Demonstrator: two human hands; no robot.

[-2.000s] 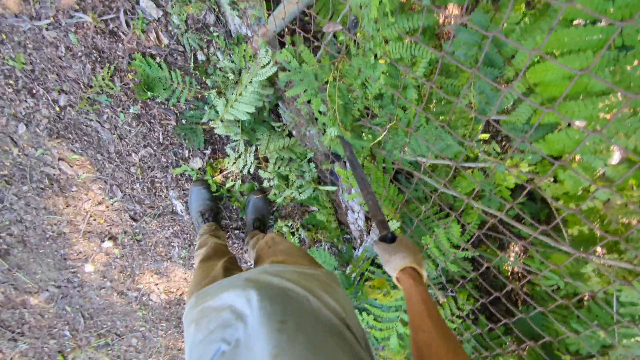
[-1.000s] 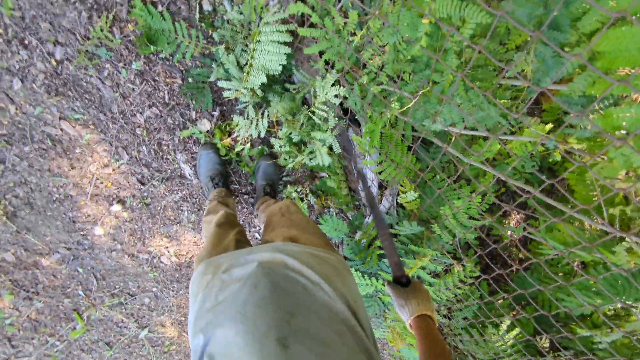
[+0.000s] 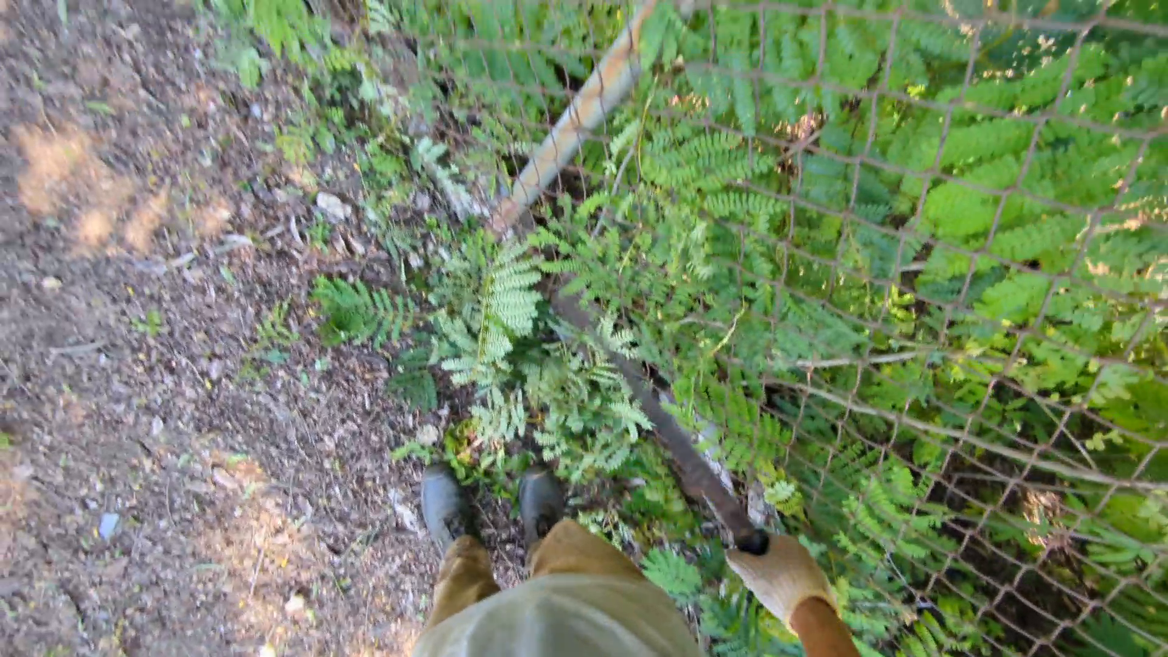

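Observation:
My right hand [image 3: 783, 575], in a pale knitted work glove, grips the dark handle of a machete [image 3: 671, 429] at the lower right. The long, dark blade slants up and left among green feathery leaves, and its far end lies partly behind them near the foot of the fence. Leafy sprigs [image 3: 506, 310] stand or lie just left of the blade, in front of my boots. My left hand is out of the frame.
A rusty chain-link fence [image 3: 931, 192] spans the right side, with dense foliage behind it. A slanted metal pipe [image 3: 584, 114] meets the ground at upper centre. My boots [image 3: 447, 502] stand on brown litter-covered soil [image 3: 228, 411]. A pale branch [image 3: 958, 438] runs behind the mesh.
The view has shifted, bringing the slanted pipe back into sight. My right hand still holds the machete, its blade low among the leaves.

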